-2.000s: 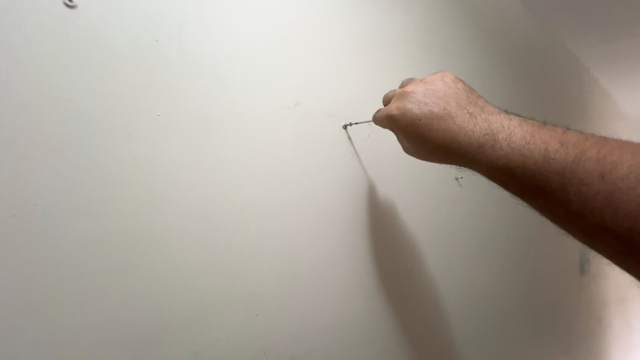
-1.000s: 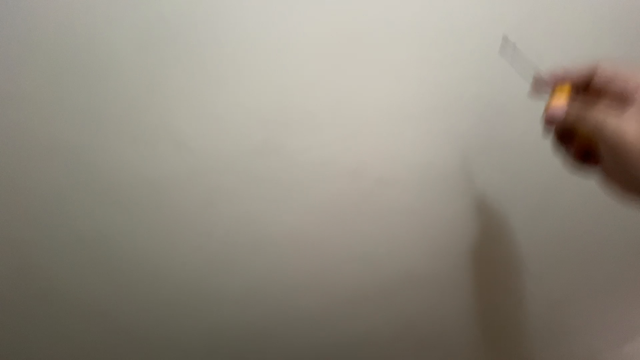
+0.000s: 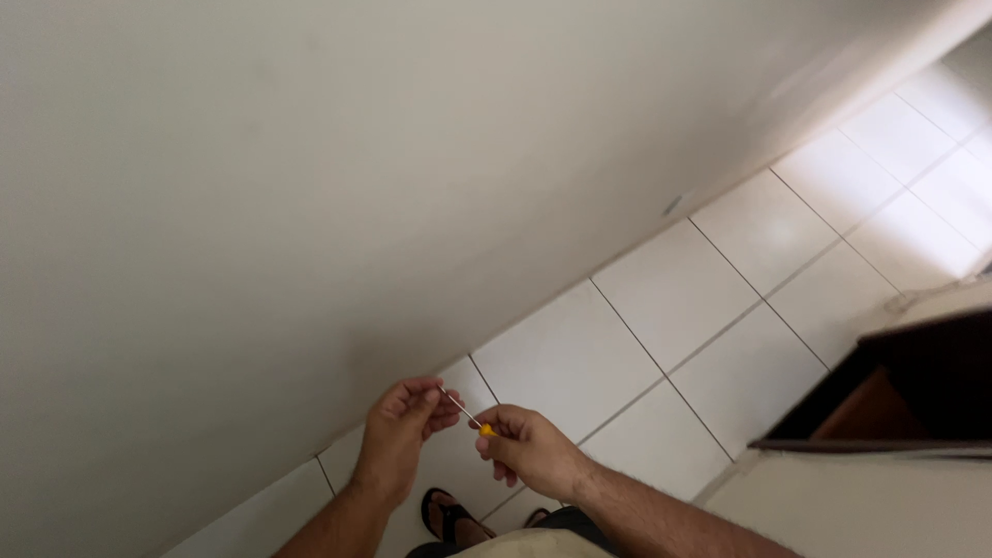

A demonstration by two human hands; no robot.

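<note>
My right hand [image 3: 535, 453] holds a screwdriver by its yellow handle [image 3: 487, 430], low in the view. The thin metal shaft [image 3: 463, 408] points up and to the left, toward my left hand. My left hand [image 3: 403, 422] has its thumb and fingertips at the tip of the shaft; whether a small thing is pinched there cannot be made out. Both hands are in front of my body, near the foot of a pale wall [image 3: 325, 194].
White floor tiles [image 3: 573, 349] run diagonally beside the wall. At the right is a dark opening with a brown edge [image 3: 868, 446] in a pale surface. A sandalled foot [image 3: 449, 515] shows below my hands. A small grey mark [image 3: 673, 205] is low on the wall.
My right hand has come away from the wall with the screwdriver, and my left hand has come into view at its tip. The view has swung down to the floor.
</note>
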